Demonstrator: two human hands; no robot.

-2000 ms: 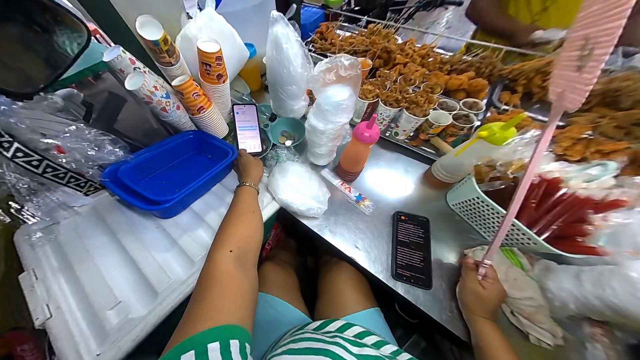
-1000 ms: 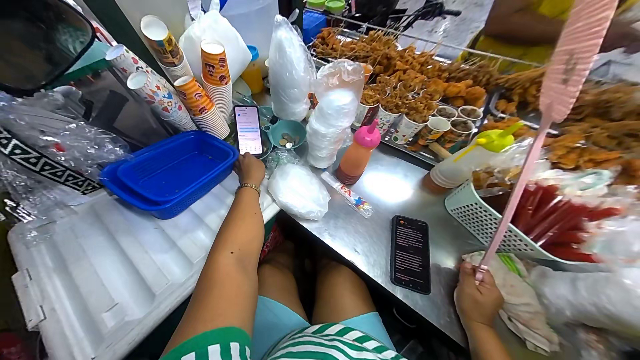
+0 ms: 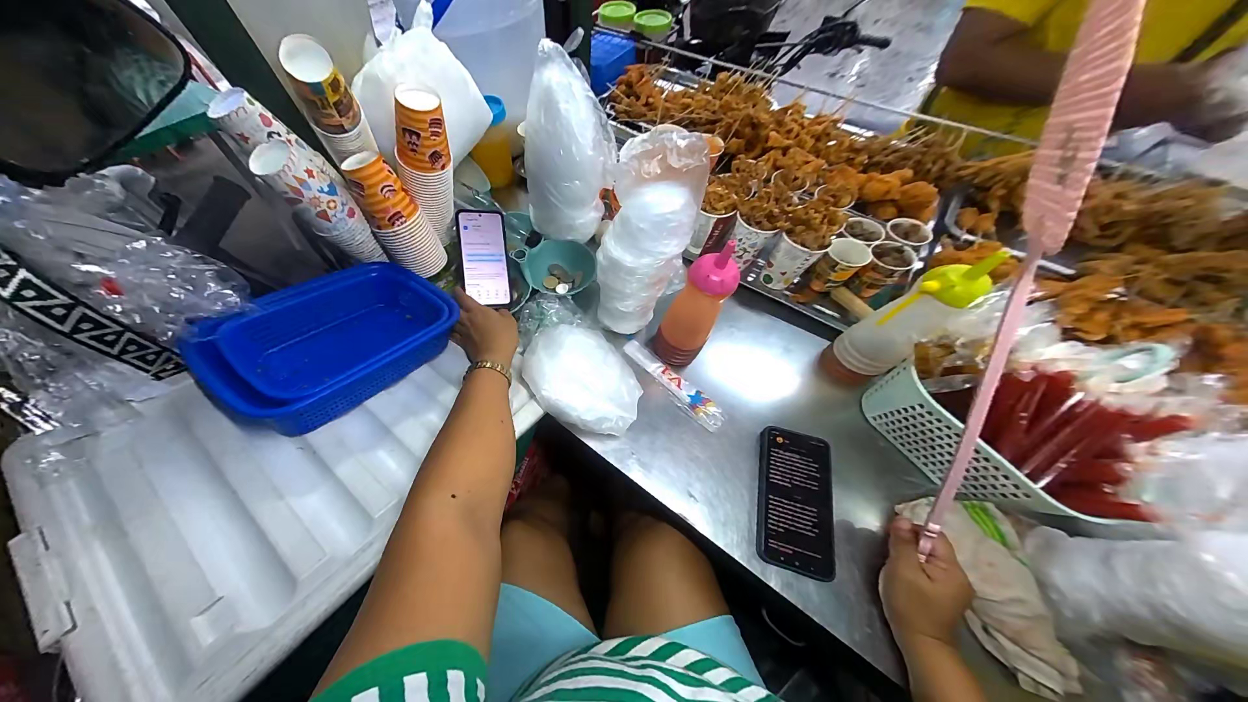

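Observation:
My left hand is at the lower end of a lit smartphone, which stands tilted by the stacked paper cups; its fingers are partly hidden, so whether it grips the phone is unclear. My right hand is closed around the thin handle of a pink plastic fly swatter, held upright with its blade at the top. A second smartphone with a dark screen of text lies flat on the metal counter, left of my right hand. A cloth lies just right of that hand.
Blue plastic baskets rest on a white lid. Around the counter are a bowl of coins, bagged cups, a pink-capped sauce bottle, a basket of red sauce packets and fried skewers. A person in yellow is behind them.
The person behind the food has shifted their arms. My left hand, my right hand and the fly swatter have hardly moved.

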